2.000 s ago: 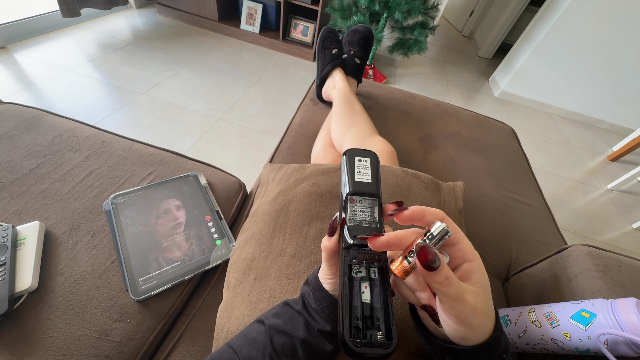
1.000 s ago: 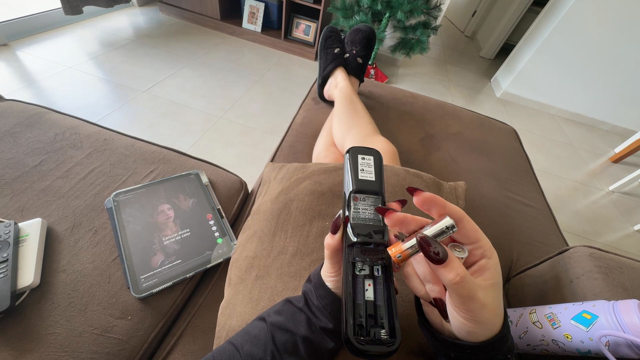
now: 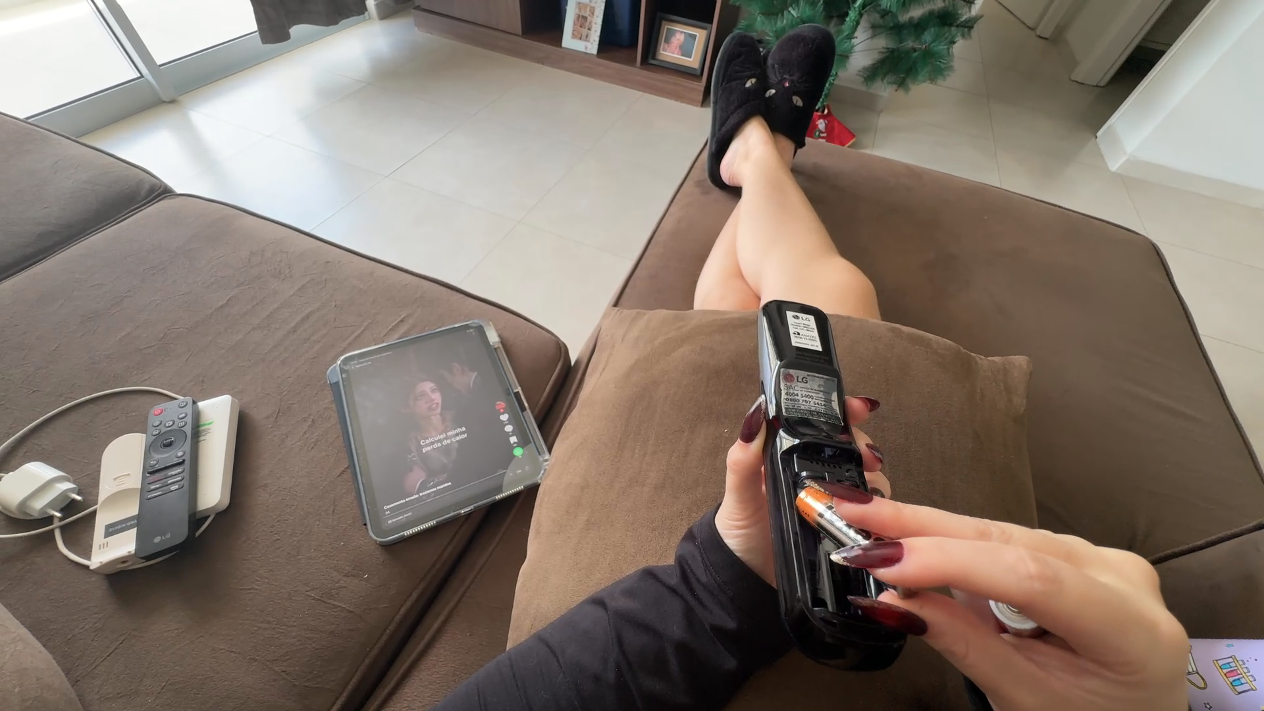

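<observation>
A black LG remote control [image 3: 802, 395] lies back side up in my left hand [image 3: 748, 494], whose fingers wrap around it from beneath. Its battery compartment is uncovered. My right hand [image 3: 1027, 583] pinches an orange and silver battery [image 3: 828, 515] between long dark red nails, tilted over the compartment and partly inside it. The end of a second battery [image 3: 1014, 619] shows beneath the fingers of my right hand. How far the first battery sits in the slot is hidden by the fingertips.
A brown cushion [image 3: 632, 434] lies under my hands. To the left on the sofa [image 3: 276, 296] are a tablet [image 3: 444, 425], another remote [image 3: 166, 484], a white charger [image 3: 38, 491] and white devices. Crossed legs in black slippers [image 3: 800, 84] extend ahead. A patterned lilac item [image 3: 1224, 671] sits at lower right.
My right hand has brought one battery from beside the remote down to its compartment. The view has shifted, showing more of the sofa at left.
</observation>
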